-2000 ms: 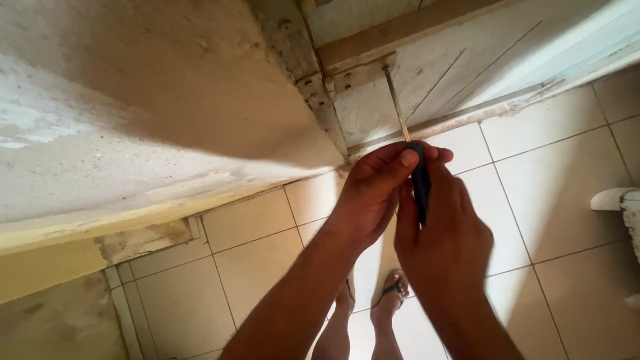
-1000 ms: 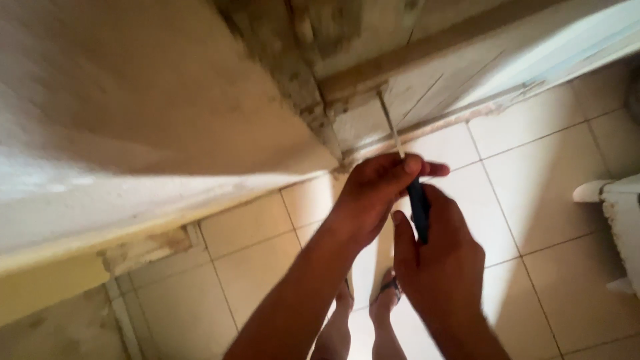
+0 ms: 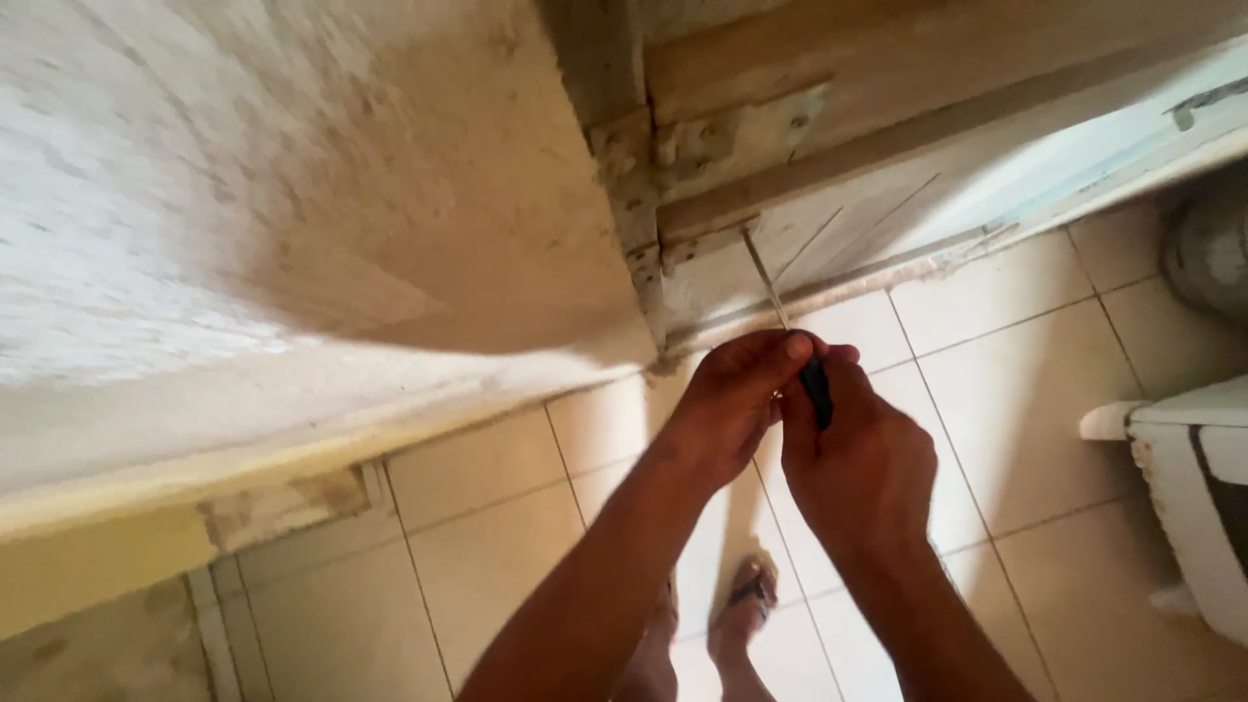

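Observation:
A screwdriver with a dark handle and a thin metal shaft points up and away from me. Its tip lies at a lower metal hinge plate or the wood near it, on a worn door; exact contact cannot be told. My left hand pinches the front of the handle with thumb and fingers. Around the rear of the handle my right hand is closed, hiding part of it. Above, a metal hinge with screws joins the door to the frame.
A stained wall stands close on the left. Pale floor tiles lie below, with my sandalled foot on them. At the right are a white appliance or cabinet with rusty edges and a rounded metallic object.
My right hand has shifted up the handle, covering more of it than one second ago. My left hand stays at the handle's front. The view has shifted slightly.

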